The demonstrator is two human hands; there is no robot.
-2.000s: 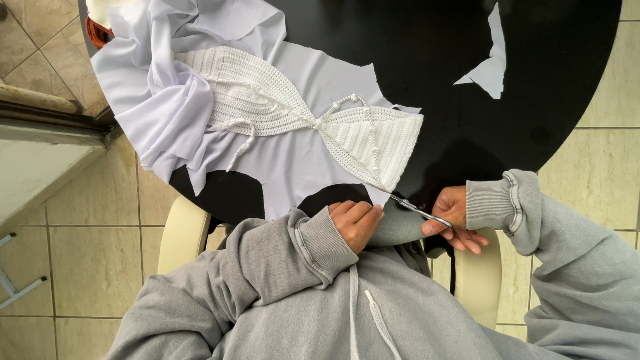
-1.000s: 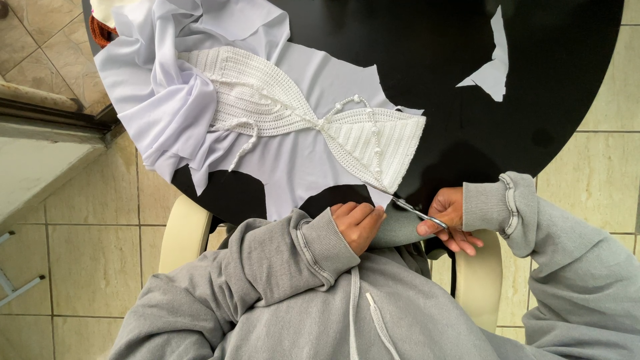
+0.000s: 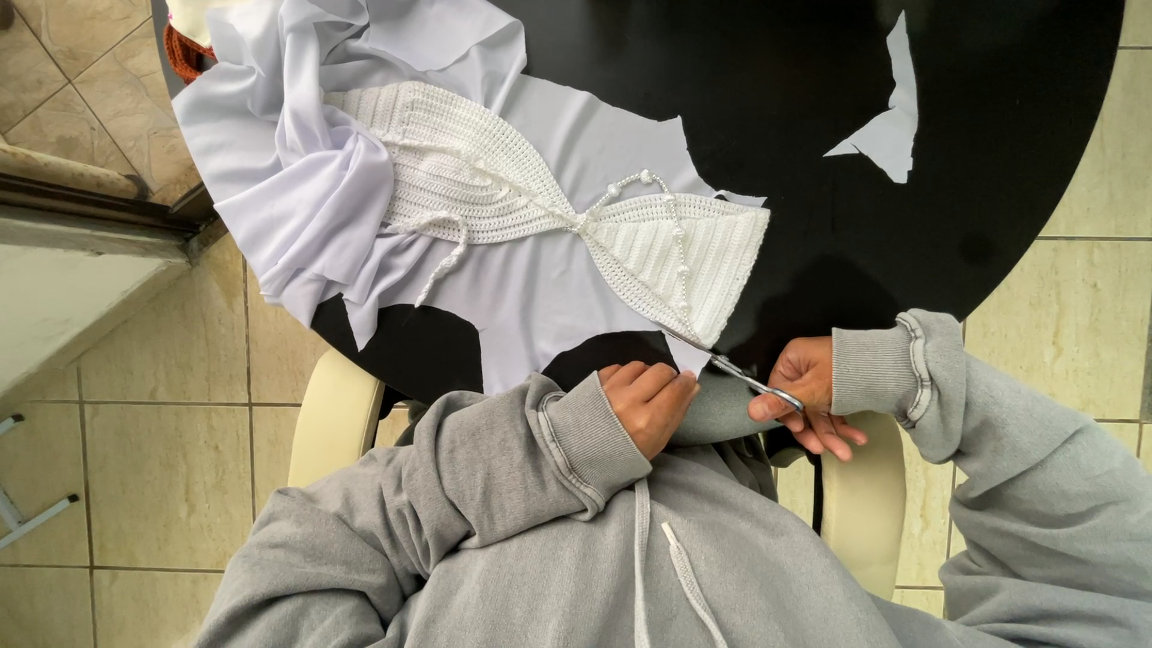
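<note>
My right hand (image 3: 814,396) grips metal scissors (image 3: 751,378) by the finger loops, near the table's front edge. Their blades lie along the lower right edge of a white crocheted piece (image 3: 684,261), at the thin pale lavender fabric (image 3: 549,306) spread beneath it. My left hand (image 3: 650,405) pinches a pointed flap of that fabric just left of the scissors. A strand of white beads (image 3: 681,243) loops over the crochet, and a white crocheted tie (image 3: 443,270) lies farther left. The fabric bunches up in folds at the left.
A loose fabric scrap (image 3: 891,121) lies on the round black table (image 3: 999,135) at the right. An orange-brown knitted item (image 3: 184,54) sits at the table's far left edge. Cream chair arms (image 3: 335,414) flank my body. A metal-legged object stands on the tiled floor at left.
</note>
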